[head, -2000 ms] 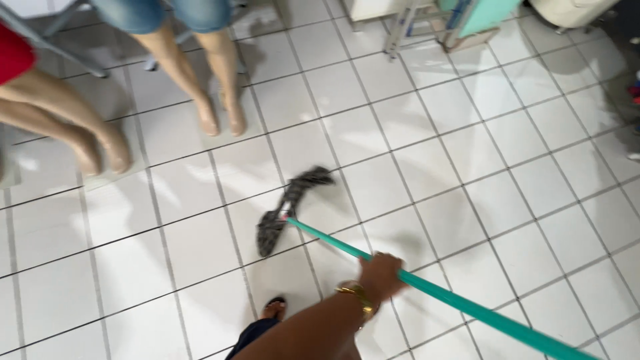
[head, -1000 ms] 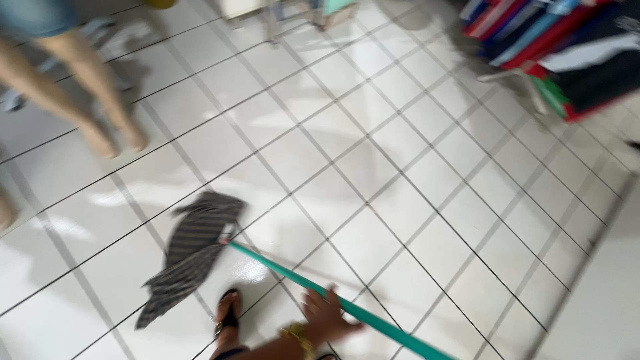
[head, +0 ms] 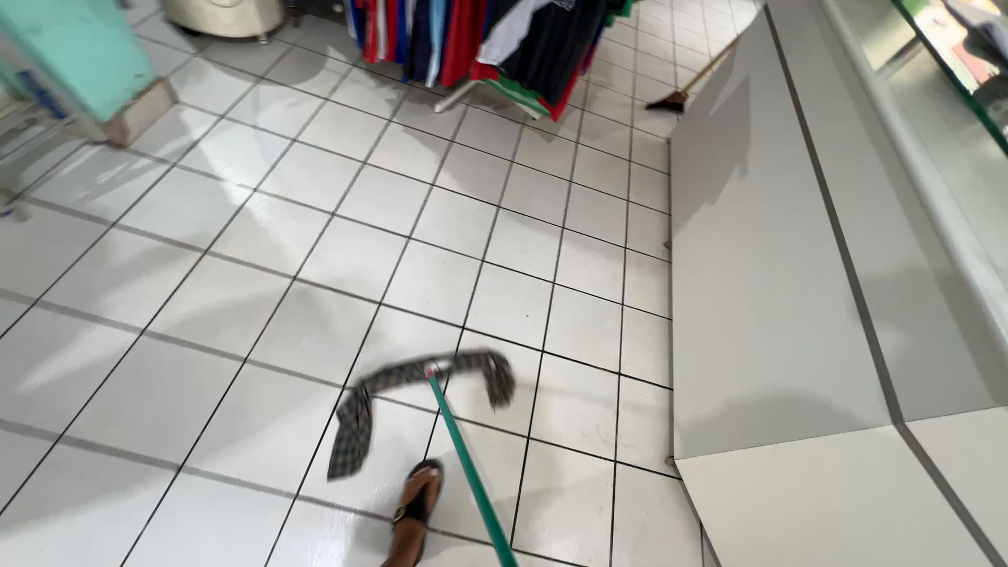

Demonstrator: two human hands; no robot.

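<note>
A green pole point(head: 471, 471) slants up from the bottom edge to a dark checked cloth point(head: 429, 374) draped over its head on the white tiles. The cloth lies in an arch, one end trailing toward the lower left and the shorter end hanging at the right. Neither of my hands is in the frame, so the grip on the pole is hidden below the bottom edge. My sandalled foot point(head: 419, 496) stands just left of the pole, below the cloth.
A counter with grey and white panels point(head: 772, 260) lines the right side. Hanging garments point(head: 472, 47) are at the top middle, their rack's foot point(head: 457, 96) on the floor. A broom point(head: 669, 101) lies beyond the counter's corner. A mint-green panel point(head: 87, 59) stands upper left.
The view has swung to the right, away from the mannequin legs. The hand seen on the pole earlier has left the frame. The cloth, spread wider a second ago, is now a narrow arch.
</note>
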